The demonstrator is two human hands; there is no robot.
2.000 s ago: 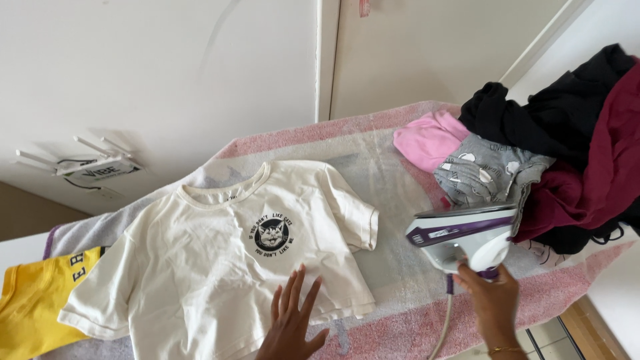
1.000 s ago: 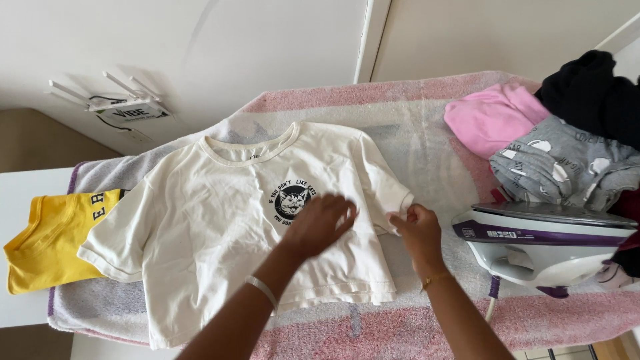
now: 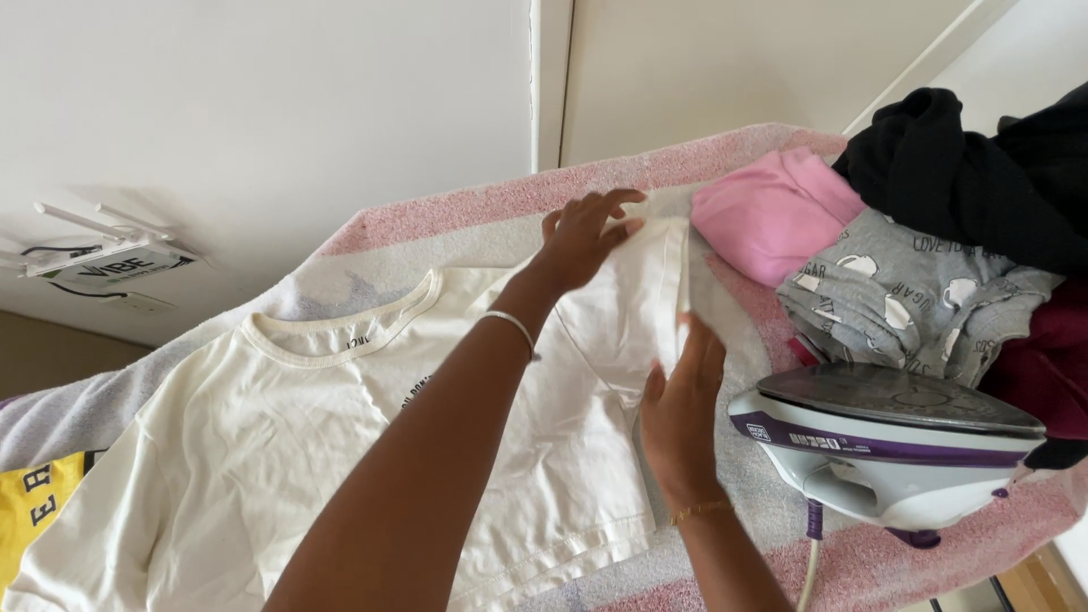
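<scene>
A white short-sleeved T-shirt with a dark print lies on a pink and grey towel. At the upper corner of its right-hand sleeve is my left hand, fingers bent over the fabric near the hem. My right hand pinches the lower edge of that same sleeve between thumb and fingers. The sleeve is spread between both hands. My left forearm hides most of the print. Right of my right hand, a white and purple steam iron rests on its side, metal soleplate facing away from me, its cord running down.
Pink cloth, a grey printed garment, black clothing and maroon fabric are heaped at the right. A yellow garment lies at the left. A white router with antennas is on the wall.
Two seconds ago my right hand held the iron; it was let go by one second ago. My left hand has moved from over the print to the sleeve's upper corner.
</scene>
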